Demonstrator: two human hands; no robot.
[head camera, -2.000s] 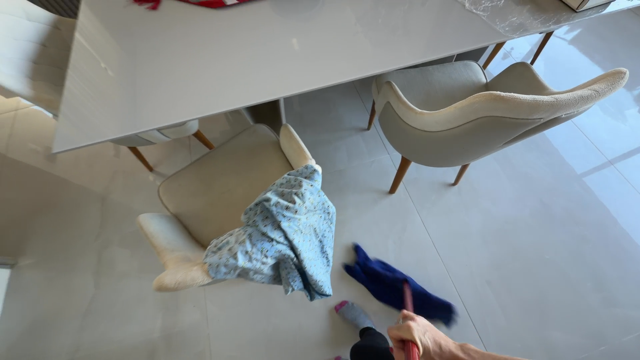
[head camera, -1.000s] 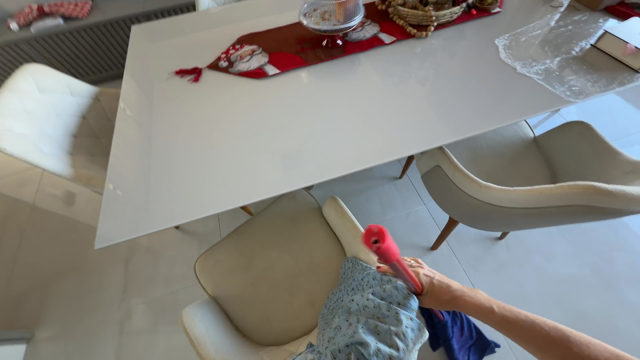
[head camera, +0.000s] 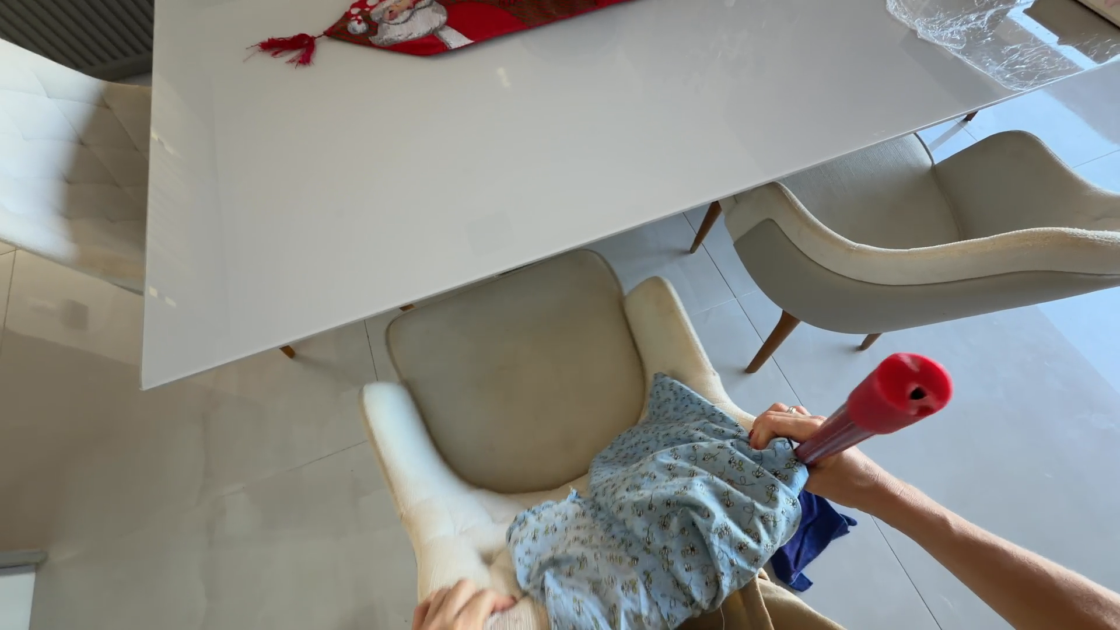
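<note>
My right hand (head camera: 822, 455) is closed around a red-capped pole handle (head camera: 875, 407), and its fingers also touch the light blue patterned cloth (head camera: 665, 516). That cloth lies draped over the back of a cream upholstered chair (head camera: 525, 376). At the bottom edge my left hand (head camera: 462, 605) grips the top of the chair's back, just left of the cloth. Behind the chair, low by my right forearm, part of a dark blue cloth (head camera: 809, 538) shows near the floor. The pole's lower end is hidden.
The glossy white table (head camera: 437, 192) stands just beyond the chair, its corner at left. A red Christmas table runner (head camera: 437, 26) and clear plastic wrapping (head camera: 989, 39) lie on it. A second upholstered chair (head camera: 927, 254) stands at right, a tufted white seat (head camera: 70, 166) at far left.
My right hand has come up with the pole to the chair's back and now touches the light blue cloth. My left hand has come into view on the chair.
</note>
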